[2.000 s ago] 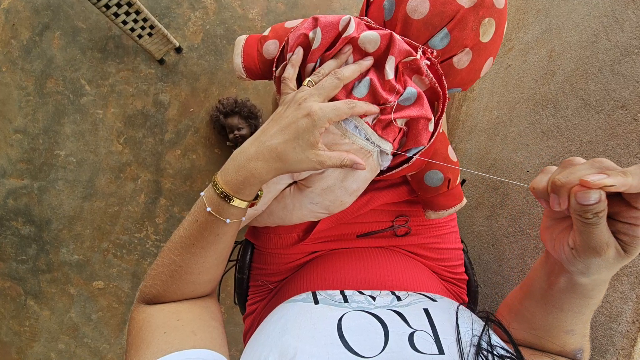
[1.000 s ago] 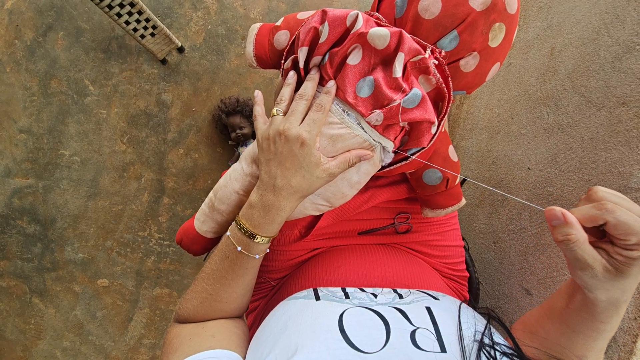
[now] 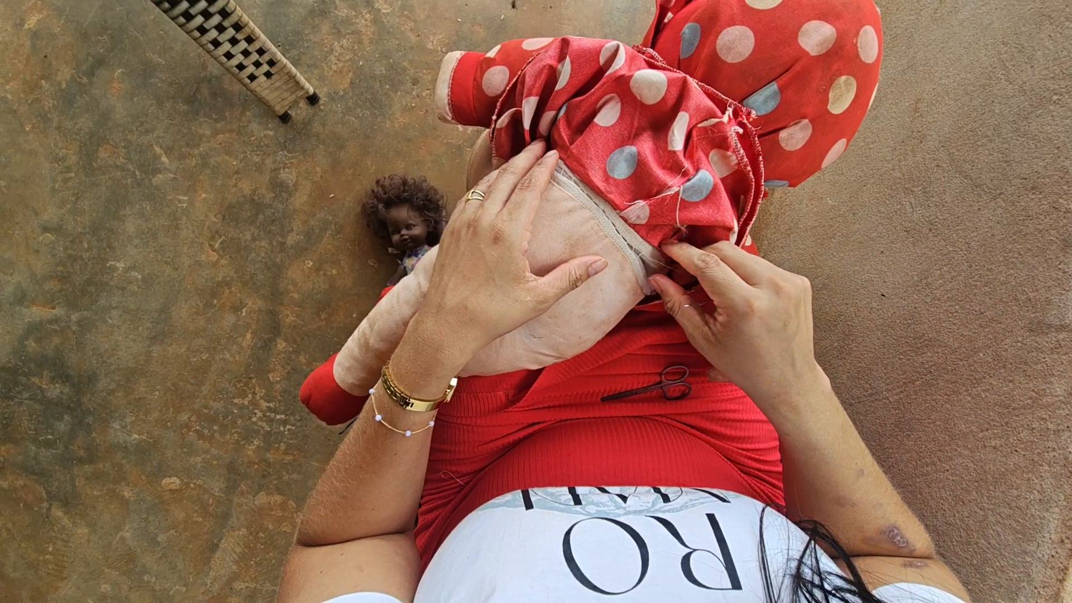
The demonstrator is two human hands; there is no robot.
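A large cloth doll in red polka-dot fabric lies across my lap, its pale cloth body point(image 3: 569, 327) showing beneath the turned-up dress point(image 3: 636, 126). My left hand point(image 3: 494, 243) rests spread on that body, fingertips at the dress edge beside a strip of pale lace trim point(image 3: 607, 218). At the right end of the trim, my right hand point(image 3: 737, 301) pinches the fabric between thumb and fingers; a bit of thread shows by the thumb, and whether a needle is there I cannot tell. Small dark-handled scissors point(image 3: 670, 383) lie on my red ribbed clothing, below the doll.
A small doll with curly brown hair point(image 3: 406, 222) is beyond my left wrist, against the concrete floor point(image 3: 167, 335). Part of a woven seat or stool point(image 3: 239, 54) shows at the upper left. A polka-dot fabric part of the large doll point(image 3: 787, 75) extends to the upper right.
My right hand has come in from the far right, where it held a thread drawn taut, to the end of the lace trim. My left hand stays spread on the cloth body.
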